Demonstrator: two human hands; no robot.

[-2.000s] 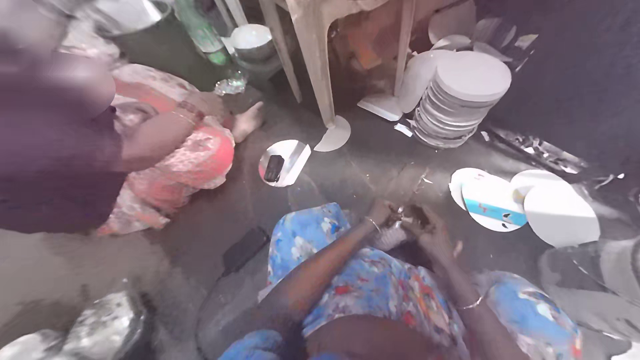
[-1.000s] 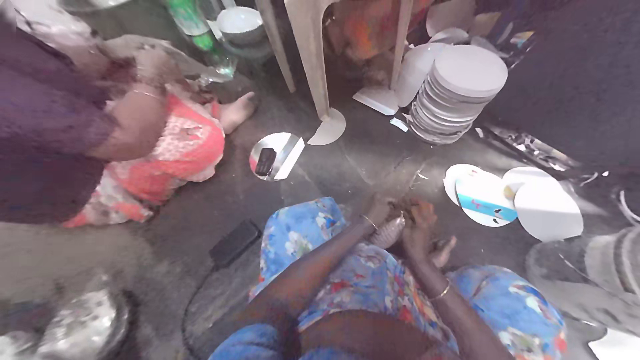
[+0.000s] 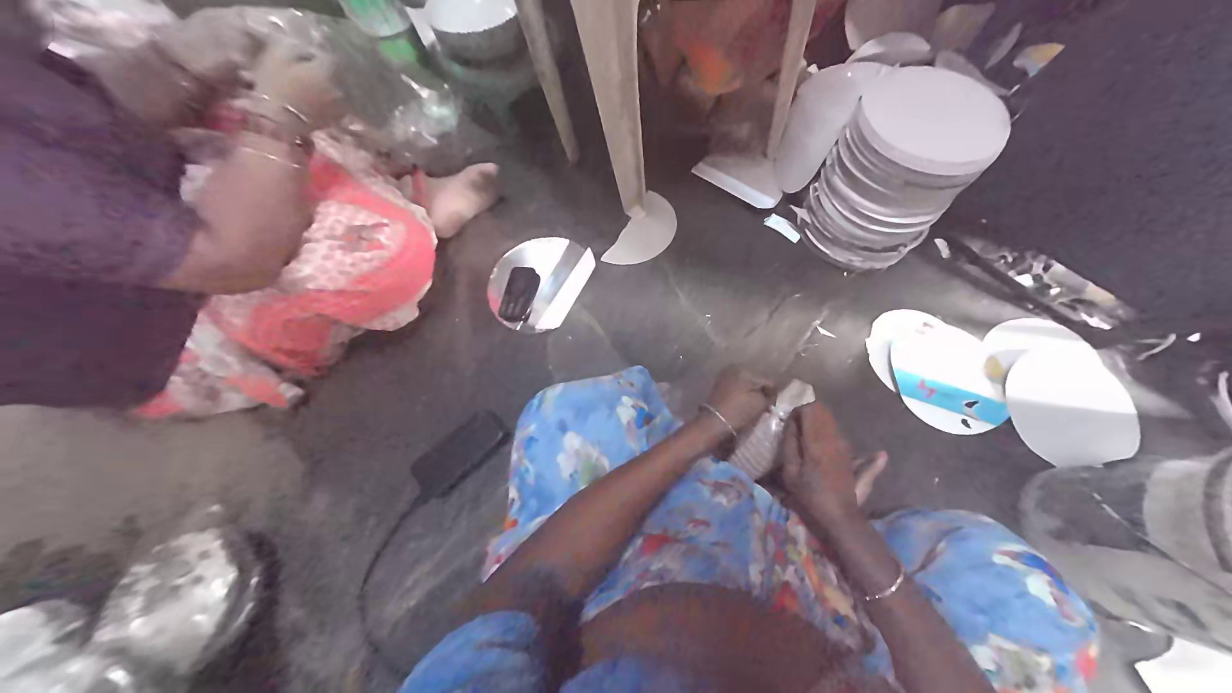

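Note:
Between my two hands, over the blue floral cloth on my lap, is a pale, partly see-through bundle (image 3: 758,445), perhaps a plastic bag, with a twisted whitish top. My left hand (image 3: 739,399) is closed on it from the left, near its top. My right hand (image 3: 816,454) lies against its right side, fingers pointing up; how firmly it grips is not clear. A round disc (image 3: 561,260) with a small black object (image 3: 520,295) on it lies on the floor ahead to the left. Several flat white discs (image 3: 1073,409) lie to the right, one with a blue band.
A tall stack of round discs (image 3: 934,120) stands at the back right, beside plastic chair legs (image 3: 616,115). A person in coral patterned clothing (image 3: 356,260) sits at the left. A black adapter-like box with a cord (image 3: 460,452) lies left of my lap. Shiny bundles (image 3: 173,587) sit lower left.
My hands have moved apart a little, and the pale bundle with its twisted top shows more plainly between them. The seated person's arm at the left has shifted.

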